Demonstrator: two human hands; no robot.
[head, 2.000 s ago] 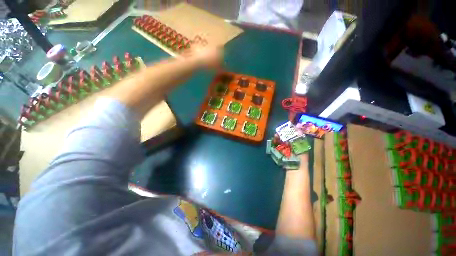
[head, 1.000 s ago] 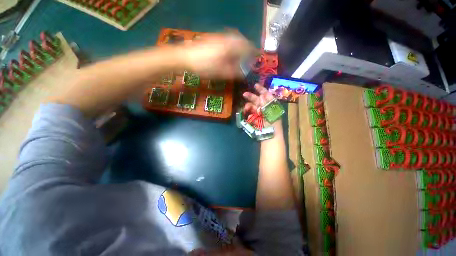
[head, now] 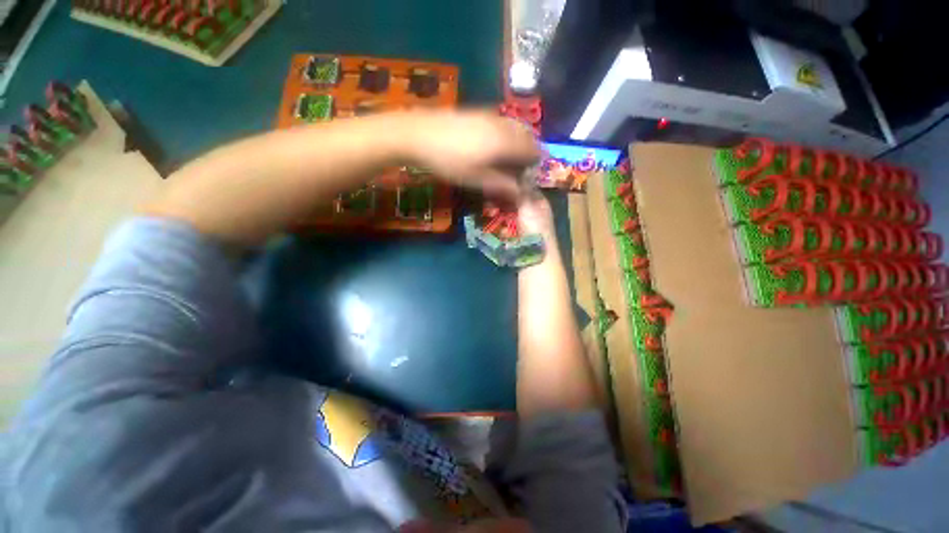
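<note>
The orange fixture [head: 450, 96] lies on the green table, partly under my left forearm. Its two upper left pockets hold green boards, and pockets beside them at the top are dark. More boards show in the near row. My right hand [head: 534, 213] holds several circuit boards [head: 504, 248] with red wires, just right of the fixture. My left hand [head: 484, 151] is blurred and reaches across the fixture to my right hand. Its fingertips meet the right hand's fingers, and whether they grip a board is hidden.
Cardboard sheets [head: 760, 385] at right carry board rows with red loops [head: 822, 224]. A lit phone [head: 583, 156] and a black and white machine [head: 718, 89] stand beyond. More cardboard [head: 78, 208] lies at left, and a board row [head: 187, 21] lies at the far left.
My left hand has come from the far cardboard over to my right hand. The right hand's fingers, spread a second ago, are now mostly hidden. The view has shifted towards the right side.
</note>
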